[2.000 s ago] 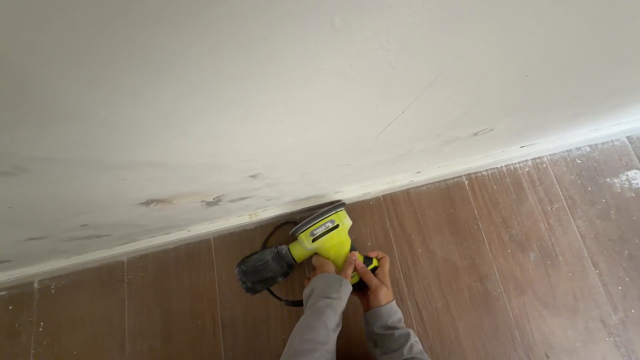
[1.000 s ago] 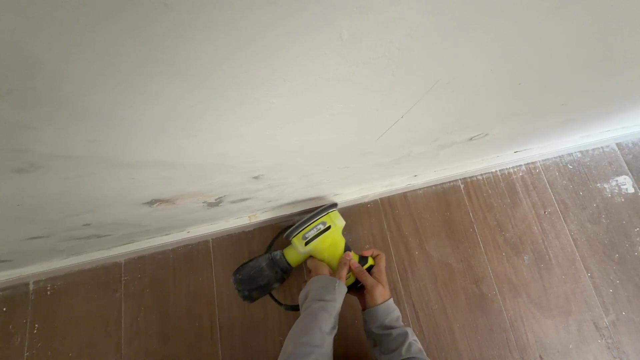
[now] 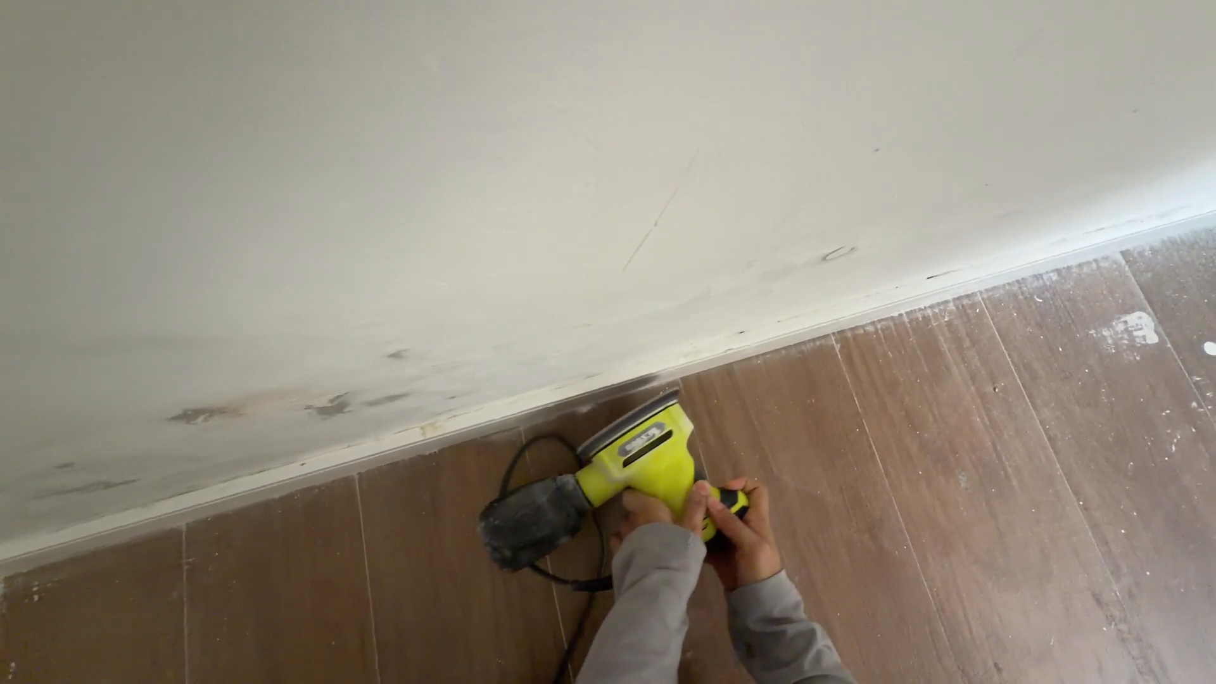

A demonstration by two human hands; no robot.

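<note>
A lime-green and black electric palm sander (image 3: 655, 451) lies on its side in my hands, its flat sanding pad turned toward the base of the wall. Its black dust canister (image 3: 534, 521) points to the left and looks dusty. My left hand (image 3: 657, 513) grips the body from below, near the canister's neck. Around the black and green handle end is my right hand (image 3: 746, 541), its thumb on top. The pad's tip is close to the baseboard; whether they touch, I cannot tell. A black power cord (image 3: 537, 446) loops behind the canister.
A white wall (image 3: 475, 190) with scuffs, a long scratch and patches of peeling paint rises above a narrow white baseboard (image 3: 807, 332). Brown wood-look flooring (image 3: 902, 456) bears white dust and specks, with a white splotch (image 3: 1130, 329) at the right.
The sander has tilted, and its pad has drawn back a little from the wall's base. Both hands have kept hold of it.
</note>
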